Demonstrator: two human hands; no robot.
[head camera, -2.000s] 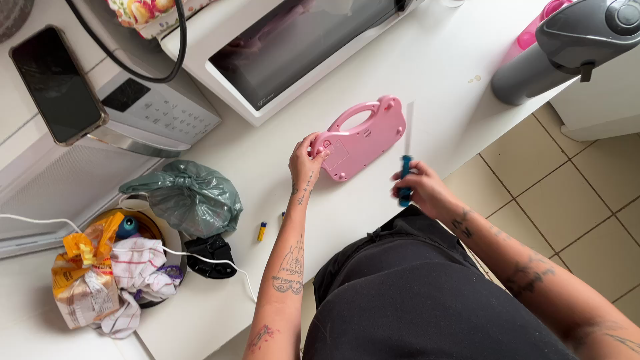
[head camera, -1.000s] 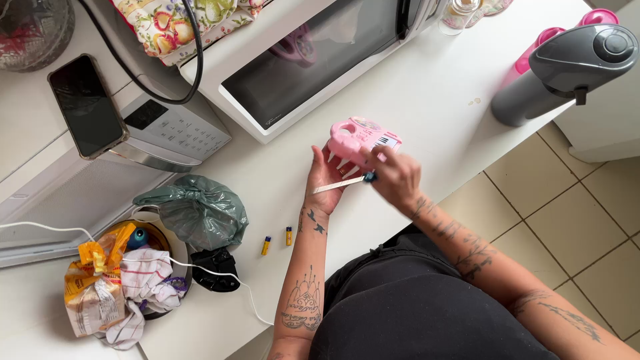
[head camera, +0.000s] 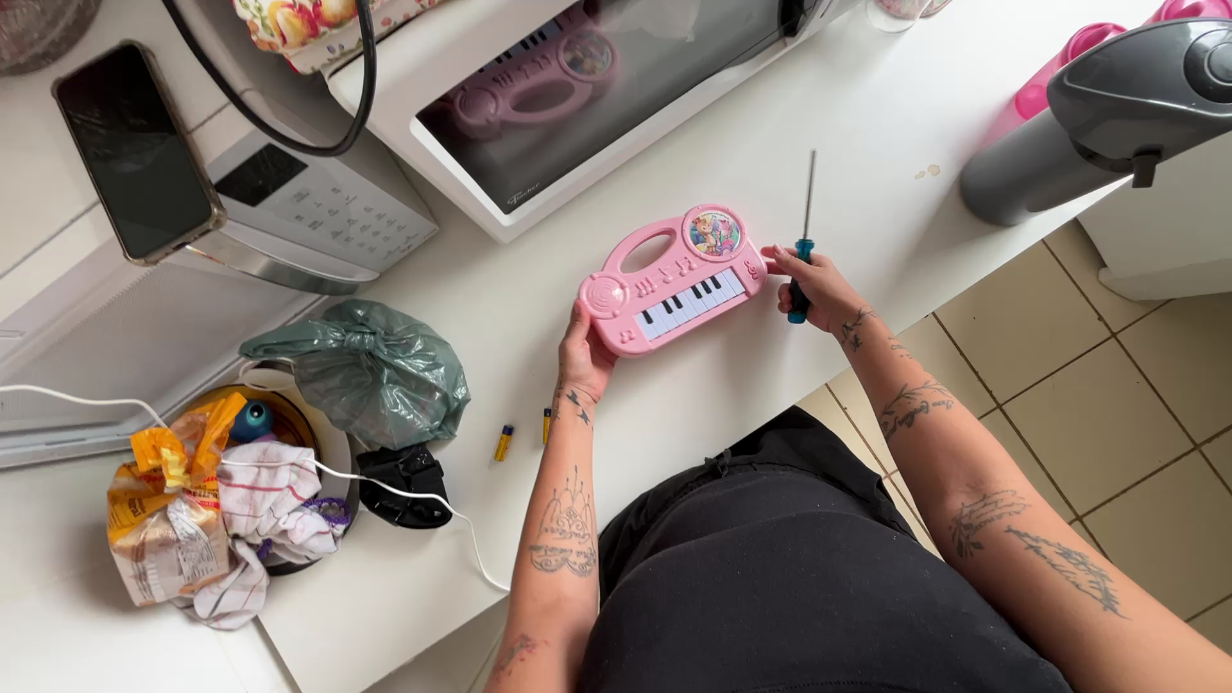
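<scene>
A pink toy keyboard (head camera: 664, 279) with a carrying handle, white and black keys and a round picture faces up over the white countertop. My left hand (head camera: 585, 358) grips its lower left end. My right hand (head camera: 813, 289) holds a screwdriver (head camera: 802, 279) with a teal and black handle, its metal shaft pointing toward the top of the view; the fingertips of that hand are at the toy's right end. Two small yellow and dark batteries lie left of the toy, one (head camera: 503, 443) in full view, the other (head camera: 547, 425) partly hidden by my left wrist.
A white oven (head camera: 500, 217) stands behind the toy, a microwave (head camera: 318, 207) with a phone (head camera: 140, 154) on top at left. A green plastic bag (head camera: 375, 371), a bread bag (head camera: 168, 520) and a cloth (head camera: 274, 500) sit at left. A grey thermos (head camera: 1020, 168) stands at right.
The toy showed its plain back two seconds ago and now shows its keys. My right hand has moved right from in front of the toy, still with the screwdriver.
</scene>
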